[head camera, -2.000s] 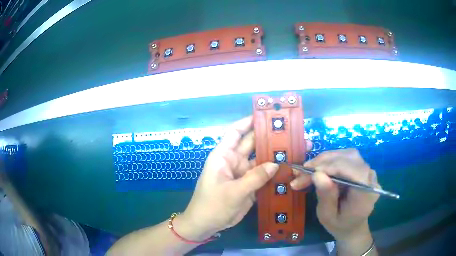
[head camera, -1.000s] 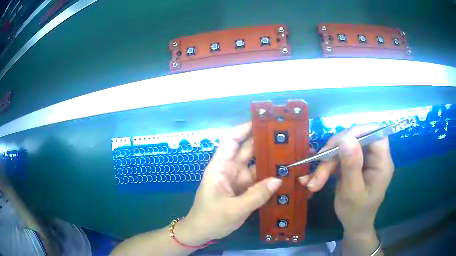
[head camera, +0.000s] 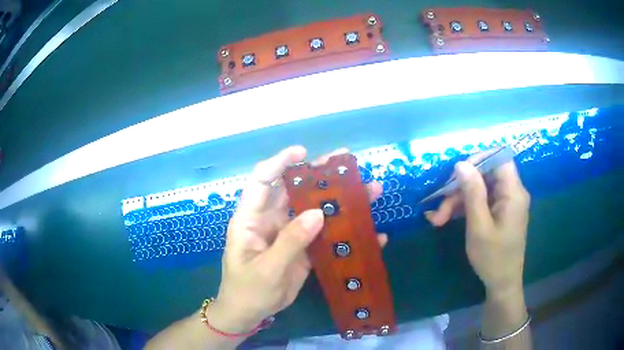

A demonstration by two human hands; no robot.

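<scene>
My left hand (head camera: 267, 253) holds a long red-brown fixture (head camera: 349, 225), tilted with its top end to the left. Its thumb lies on the face beside the top small round component (head camera: 329, 209); fingers show past the right edge. Four components sit in a row. My right hand (head camera: 496, 219) holds silver tweezers (head camera: 465, 179) to the right of the fixture, tip pointing down-left over the blue sheet (head camera: 185, 236) and apart from the fixture. The sheet carries rows of tiny pale rings. Whether the tip holds a ring is too small to tell.
Two more fixtures, one at the upper middle (head camera: 300, 53) and one at the upper right (head camera: 486, 31), lie on the green surface beyond a bright white strip (head camera: 274, 113). Part of a person, in a striped garment (head camera: 89, 335), shows at the lower left.
The tweezers have moved off the second component and away to the right. My left hand has shifted the fixture left and tilted it, its thumb now by the top component.
</scene>
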